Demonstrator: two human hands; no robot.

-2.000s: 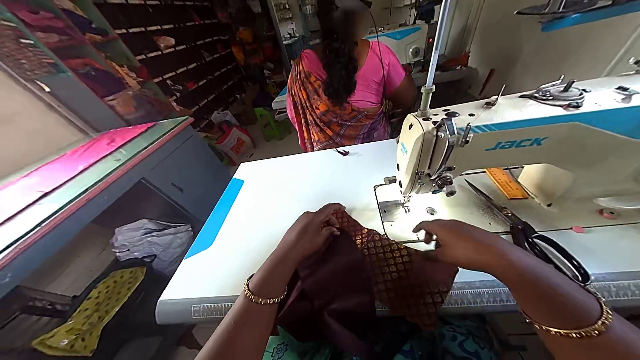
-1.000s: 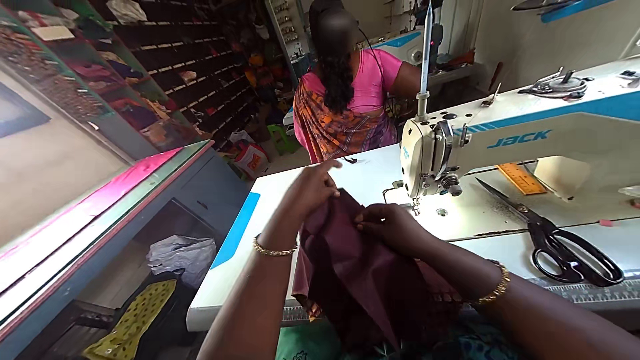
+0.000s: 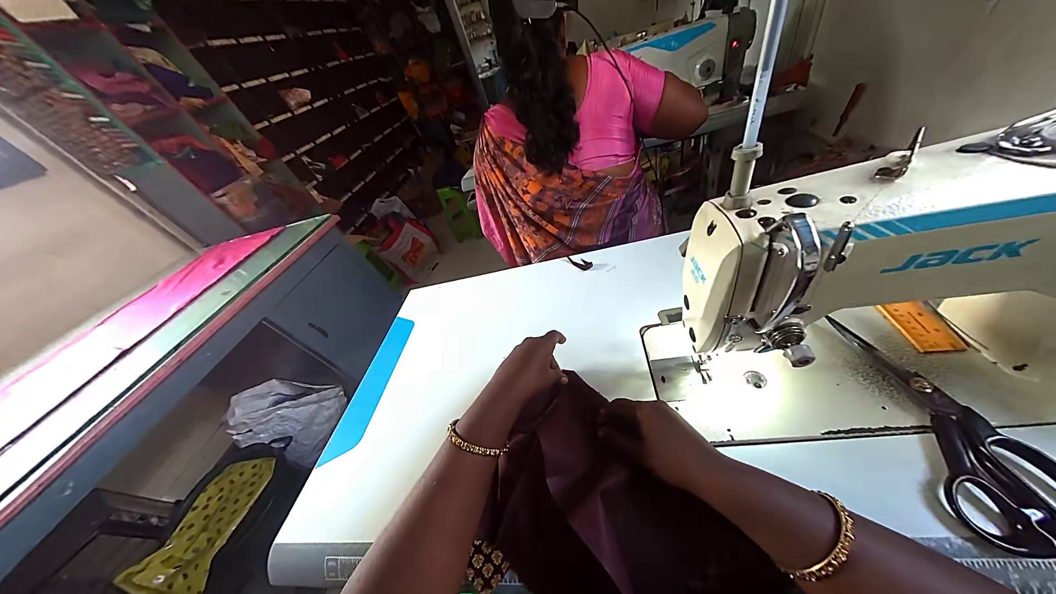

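A dark maroon cloth [image 3: 577, 470] hangs over the front edge of the sewing table. My left hand [image 3: 532, 367] grips its upper left edge, the forefinger extended. Just to the right, my right hand [image 3: 648, 429] pinches the same cloth, its fingertips partly in shadow. A bit of gold-patterned fabric [image 3: 487, 565] shows below my left wrist. The Jack sewing machine [image 3: 742, 280] stands right of both hands, its needle area lit and without cloth under the presser foot. Black-handled scissors [image 3: 949, 412] lie on the machine bed at the right.
An orange ruler [image 3: 920, 326] lies under the machine arm. Beyond the white table [image 3: 462, 330] a person in a pink blouse [image 3: 610, 107] sits facing away. At the left are a glass-topped counter [image 3: 198, 313], a plastic bag [image 3: 285, 412] and a yellow dotted cloth [image 3: 202, 528].
Two seconds ago the gold-patterned side of the cloth lay uppermost; now the plain maroon side shows. My right hand has moved from near the presser foot to the cloth's upper edge.
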